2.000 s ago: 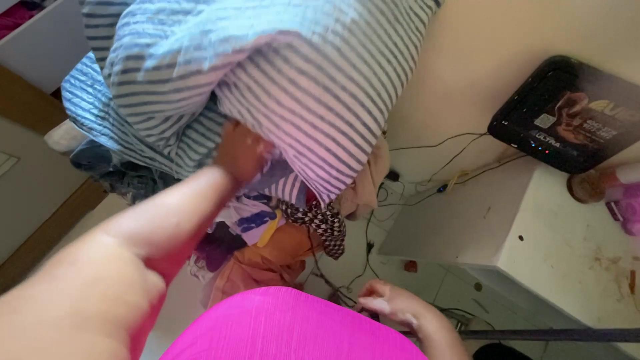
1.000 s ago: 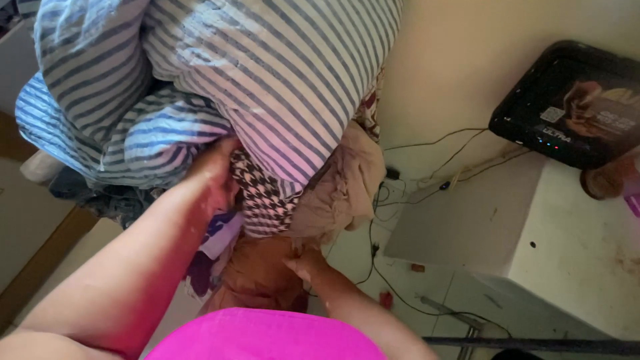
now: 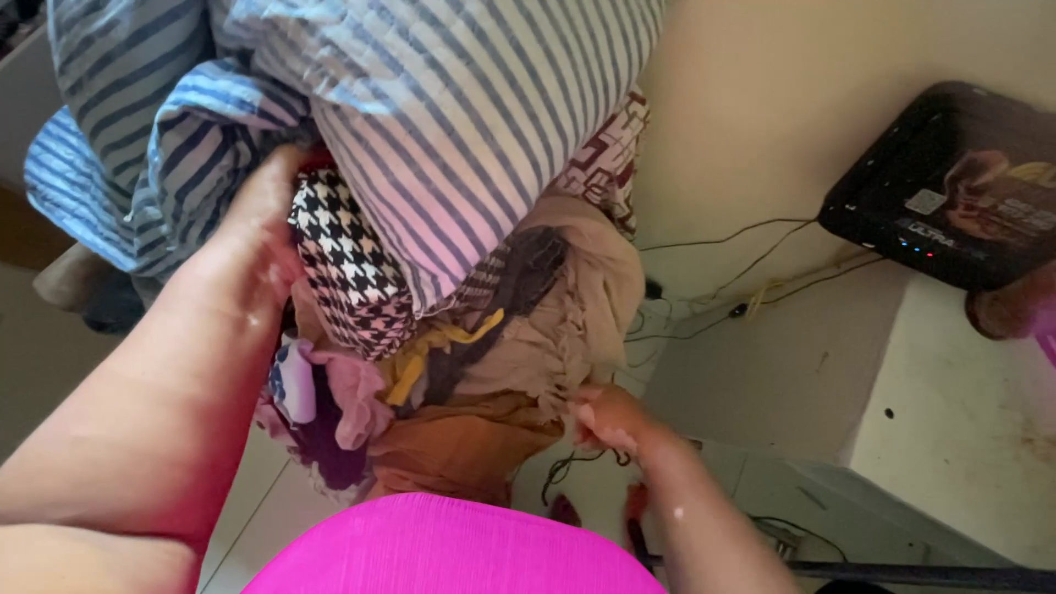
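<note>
My left hand [image 3: 280, 223] reaches into the heap at left, between a blue-striped cloth [image 3: 190, 140] and a black-and-white houndstooth cloth [image 3: 346, 264]; its fingers are hidden. Above and over the heap lies a large striped pillow or bedding piece [image 3: 462, 124]. My right hand [image 3: 606, 419] has its fingers curled at the lower fringe of a beige cloth [image 3: 594, 289], and seems to pinch its edge. Below lie an orange-brown cloth [image 3: 470, 445], a yellow strap [image 3: 412, 363] and a pink cloth [image 3: 355, 396]. A brown-and-white patterned cloth [image 3: 606, 165] shows behind.
At right a black box-like device [image 3: 940, 190] with small lights sits by the wall, above a stained white cabinet [image 3: 965, 412]. Thin black cables [image 3: 726, 239] run from it down to the tiled floor. A dark bar [image 3: 924, 575] crosses the lower right.
My right hand has moved from the orange-brown cloth to the beige cloth's lower edge. More of the houndstooth, yellow and beige cloths shows beneath the striped bedding.
</note>
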